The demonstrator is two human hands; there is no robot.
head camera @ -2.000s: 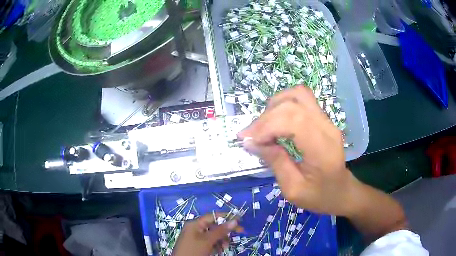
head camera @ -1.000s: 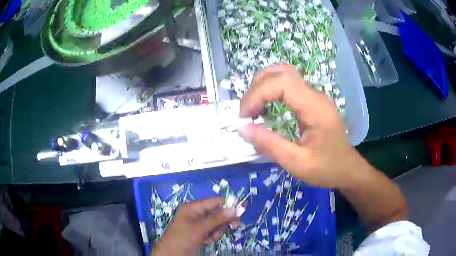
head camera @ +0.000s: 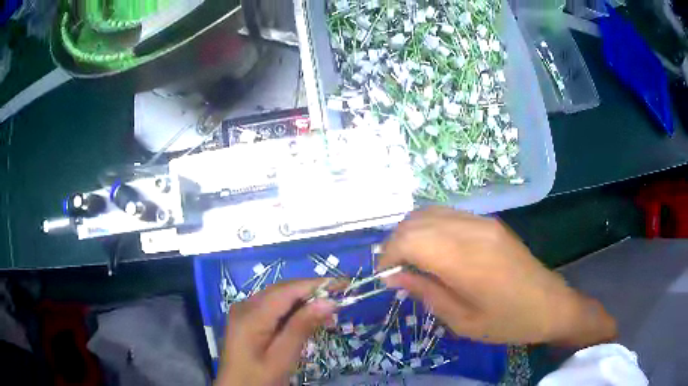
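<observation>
My left hand is over the left part of the blue tray, its fingers closed on stemmed parts. My right hand is over the tray's right part, its thumb and finger on the white end of a stemmed part that reaches towards the left fingertips. More stemmed parts lie loosely in the tray. The bright metal assembly fixture is just beyond both hands; glare hides much of its top.
A clear plastic bin heaped with stemmed parts stands beyond my right hand. The bowl feeder is upper left, with a narrow rail running to the fixture. A small clear box and a blue angular object are upper right.
My right hand has moved from over the fixture down to the tray, beside my left hand. The left hand still holds parts. The view has shifted slightly.
</observation>
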